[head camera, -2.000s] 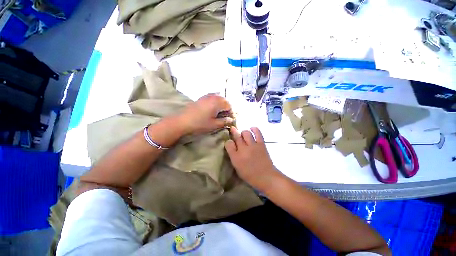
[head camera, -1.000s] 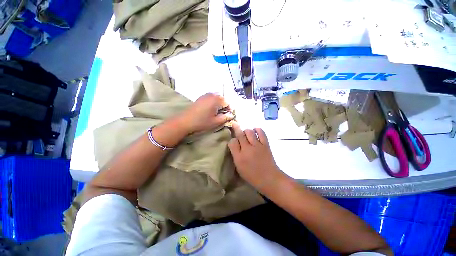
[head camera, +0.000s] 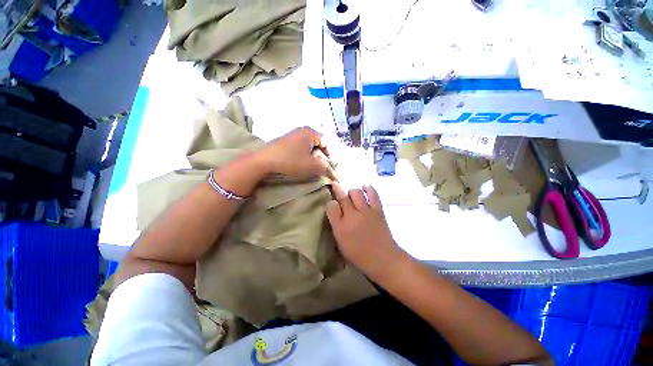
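Observation:
A khaki garment panel lies bunched left of the needle area and hangs over the table's front edge. My left hand grips its upper edge, fingers curled. My right hand lies palm down at the panel's right edge, fingertips close to the left fingers and touching the cloth. The white sewing machine stands behind and to the right; its needle end is just beyond my fingertips. The exact seam between my fingers is hidden.
Small khaki cut pieces lie under the machine arm. Scissors with pink-red and black handles lie right of them. A khaki cloth heap is at the back left. Blue crates stand left, and blue plastic shows below the table.
The camera view has shifted slightly. My left hand has moved a little against the cloth edge. My right hand has stayed nearly in place on the panel.

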